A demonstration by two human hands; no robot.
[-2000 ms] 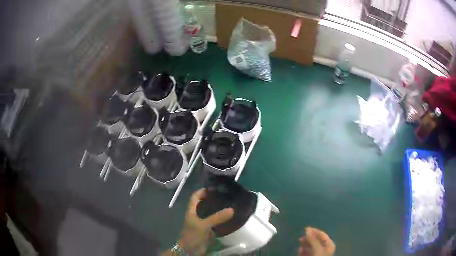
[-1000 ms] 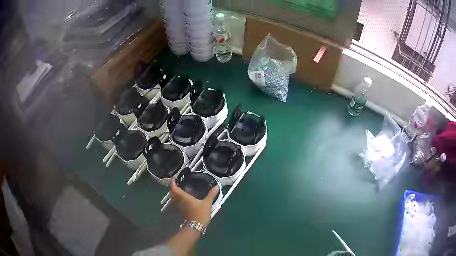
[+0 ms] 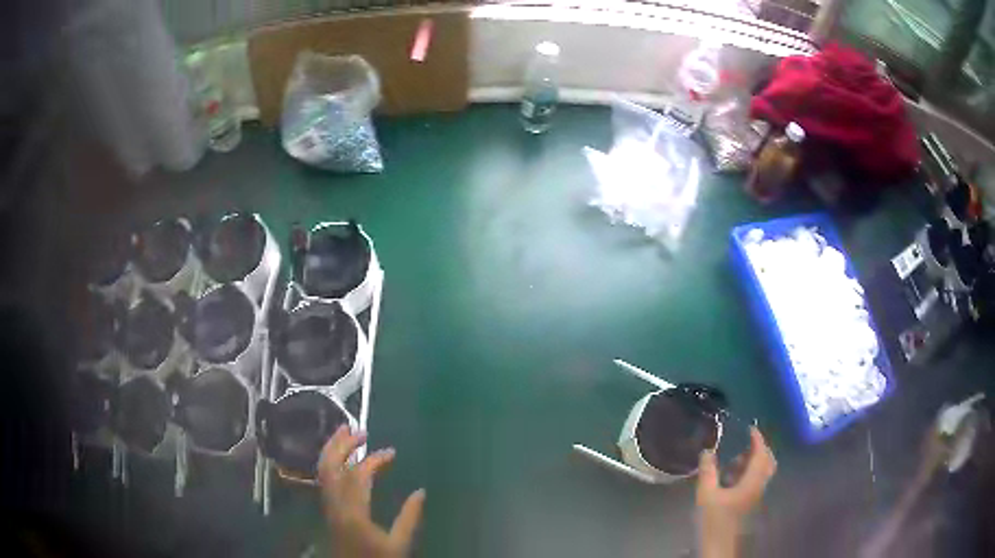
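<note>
A white unit with a dark round face [image 3: 674, 432] lies at the lower right of the green bench, its two slim white sticks pointing left. My right hand [image 3: 735, 475] is at its right side, thumb and finger at its rim; whether it grips is unclear. My left hand [image 3: 369, 490] is open, with fingers apart, at the lower right edge of the nearest unit [image 3: 306, 434] of the right-hand column. Several like units [image 3: 222, 324] stand in rows on the left, dark faces up, the leftmost ones blurred.
A blue tray [image 3: 788, 354] heaped with small white parts is at the right. Clear bags [image 3: 331, 114] [image 3: 649, 174], a bottle [image 3: 540, 89], cardboard [image 3: 436, 71] and red cloth [image 3: 840, 104] line the back. Another person's arm [image 3: 911, 490] shows at the lower right.
The view has swung right. My left hand has opened from the unit it placed at the near end of the right-hand column. Another unit and my right hand now show at the lower right.
</note>
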